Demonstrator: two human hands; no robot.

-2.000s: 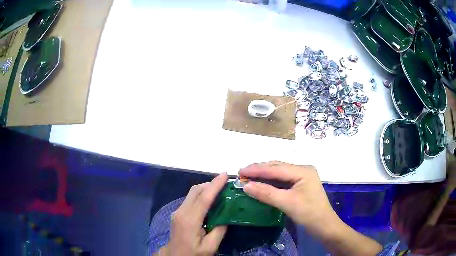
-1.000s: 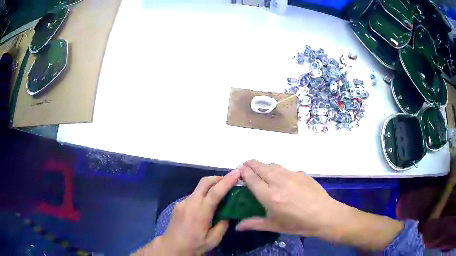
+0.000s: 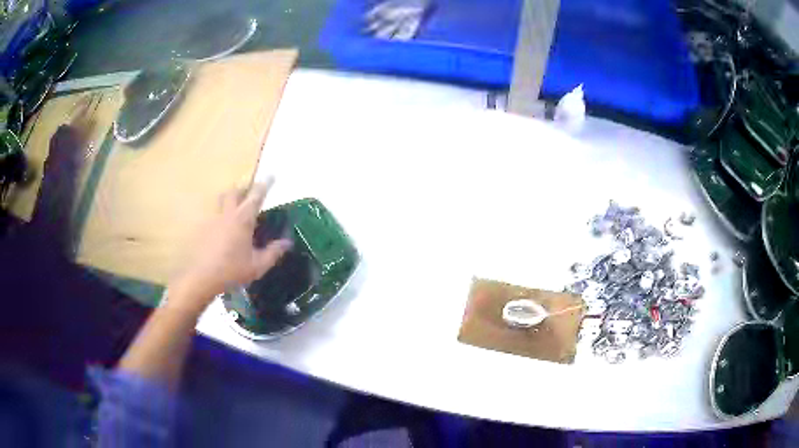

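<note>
A glossy green housing (image 3: pixel 328 236) with a bright rim lies hollow side up on the white bench, left of centre near the front edge. My left hand (image 3: pixel 223 245) is blurred over its left side, with fingers spread and the thumb above the dark hollow. Contact with the housing is unclear. My right hand is not in view. A small white dish (image 3: pixel 524 313) with a thin pale stick (image 3: pixel 565 310) stands on a brown card (image 3: pixel 486 328). A heap of silver badges (image 3: pixel 635 293) lies right of it.
A cardboard sheet (image 3: pixel 197 149) at left bears another housing (image 3: pixel 151 101). Several housings (image 3: pixel 747 372) crowd the right side. A white squeeze bottle (image 3: pixel 571 105) stands at the back edge, before blue bins (image 3: pixel 613 57). Another person's dark sleeve (image 3: pixel 61 175) reaches in at far left.
The view has turned left and up. The housing held over my lap is gone from there; one now lies on the bench under my left hand. My right hand has left the picture.
</note>
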